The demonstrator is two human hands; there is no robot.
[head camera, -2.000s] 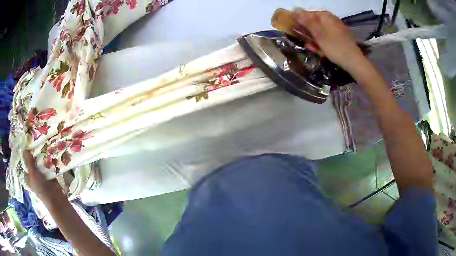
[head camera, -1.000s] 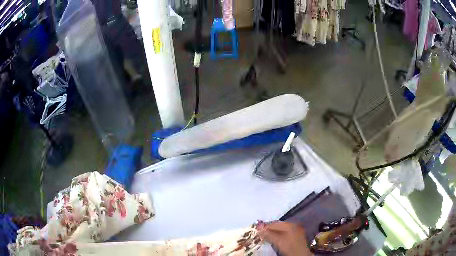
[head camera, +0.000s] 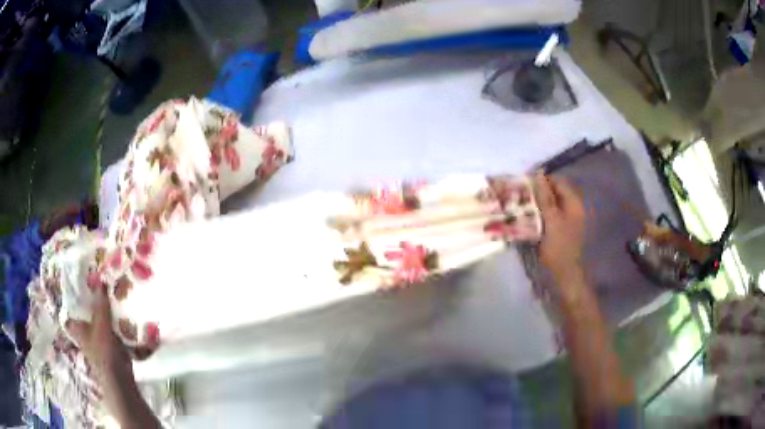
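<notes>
A cream floral garment (head camera: 394, 222) lies with its long sleeve stretched across the white padded buck (head camera: 243, 356). My right hand (head camera: 560, 219) holds the cuff end at the right. My left hand (head camera: 99, 335) is at the left end, its fingers on the bunched cloth. More of the garment is heaped at the left, with another sleeve end pointing right. The steam iron (head camera: 675, 254) rests on the grey-purple pad (head camera: 616, 226), right of my right hand and touched by neither hand. The middle of the sleeve is washed out by glare.
A white sleeve board (head camera: 444, 23) on a blue base stands at the far edge. A grey iron-shaped plate (head camera: 533, 85) lies near it. A blue support (head camera: 243, 82) is behind the heap. Floral cloth (head camera: 738, 356) hangs at the lower right; hangers (head camera: 124, 25) are at the upper left.
The iron went from my right hand onto the pad, and that hand now holds the cuff. The view tilted up, then partly down again. My left hand, out of view one second ago, shows again.
</notes>
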